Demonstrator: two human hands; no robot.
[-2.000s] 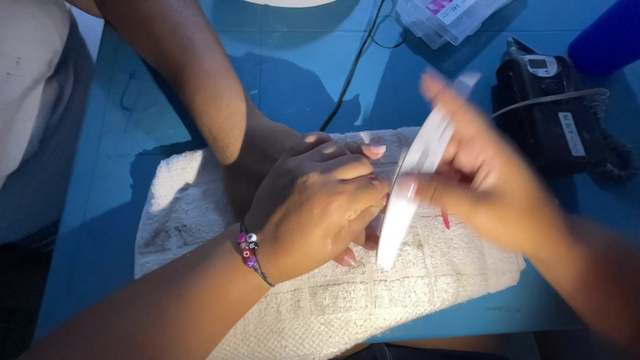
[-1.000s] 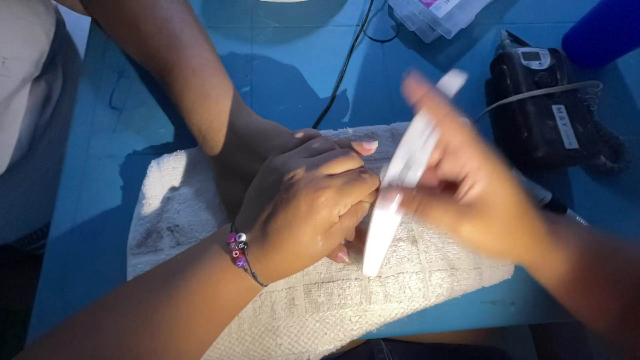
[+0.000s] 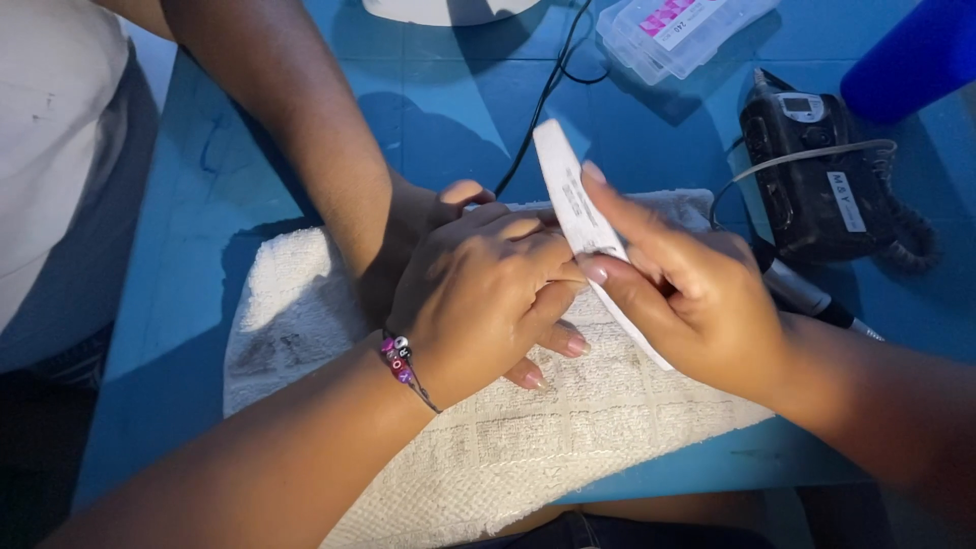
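My left hand point(image 3: 488, 290), with a beaded cord bracelet at the wrist, is closed around the fingers of another person's hand point(image 3: 560, 339). Two of that person's fingertips show below my fingers, over a white terry towel point(image 3: 488, 457). My right hand point(image 3: 686, 297) grips a white nail file point(image 3: 572, 191) between thumb and fingers. The file slants from upper left to lower right and crosses in front of my left fingertips; its contact with a nail is hidden.
A black nail drill control box point(image 3: 816, 183) with a coiled cord stands at right, its handpiece point(image 3: 797, 286) partly behind my right wrist. Beyond lie a clear plastic case point(image 3: 679, 30), a blue cylindrical object point(image 3: 911, 61) and a black cable point(image 3: 537, 114) on the blue table point(image 3: 183, 305).
The nail file and my right hand, blurred in both earlier frames, now look sharp. The file's top end now leans left instead of right. My left hand keeps its hold on the other person's fingers.
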